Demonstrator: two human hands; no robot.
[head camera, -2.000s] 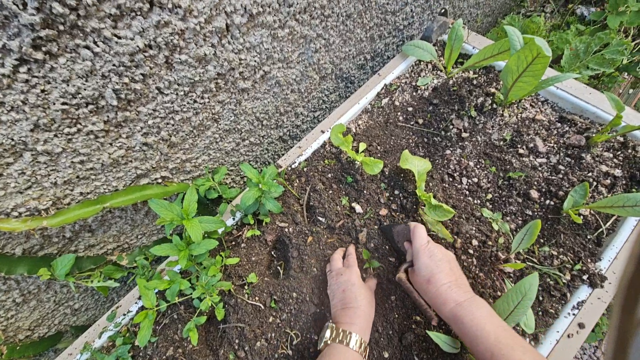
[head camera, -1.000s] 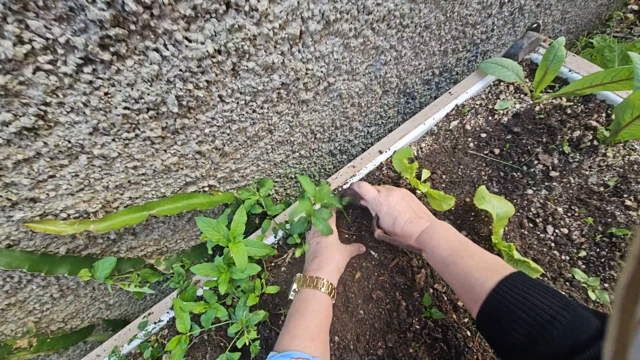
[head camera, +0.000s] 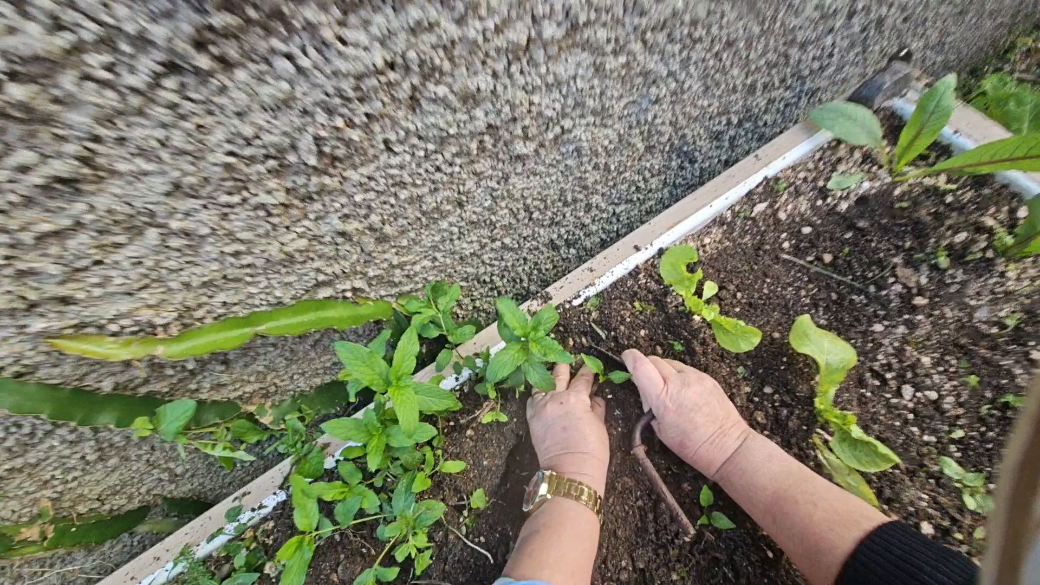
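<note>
My left hand (head camera: 570, 426), with a gold-toned wristwatch (head camera: 562, 492) on its wrist, reaches into the dark soil (head camera: 504, 471) of the planter beside a leafy green stem (head camera: 528, 345). Its fingertips are partly hidden by leaves and soil. Just to the right, my right hand (head camera: 691, 410) is down at the soil with its fingers bent. A small seedling (head camera: 605, 370) stands between the two hands. A brown curved rod, seemingly a hand tool's handle (head camera: 662, 479), lies on the soil under and beside my right hand; whether the fingers hold it cannot be told.
A rough pebbled wall (head camera: 366, 162) runs along the planter's beige and white edge (head camera: 674, 227). Bushy green plants (head camera: 398, 406) lean over that edge at left, near long flat cactus stems (head camera: 236, 331). Light green lettuce-like seedlings (head camera: 833, 390) and larger leafy plants (head camera: 926, 122) grow at right.
Both hands have moved from the bed's middle toward the wall-side edge, near the bushy plants. The right hand, gripping a tool two seconds ago, now has the rod beside it. The view has shifted left.
</note>
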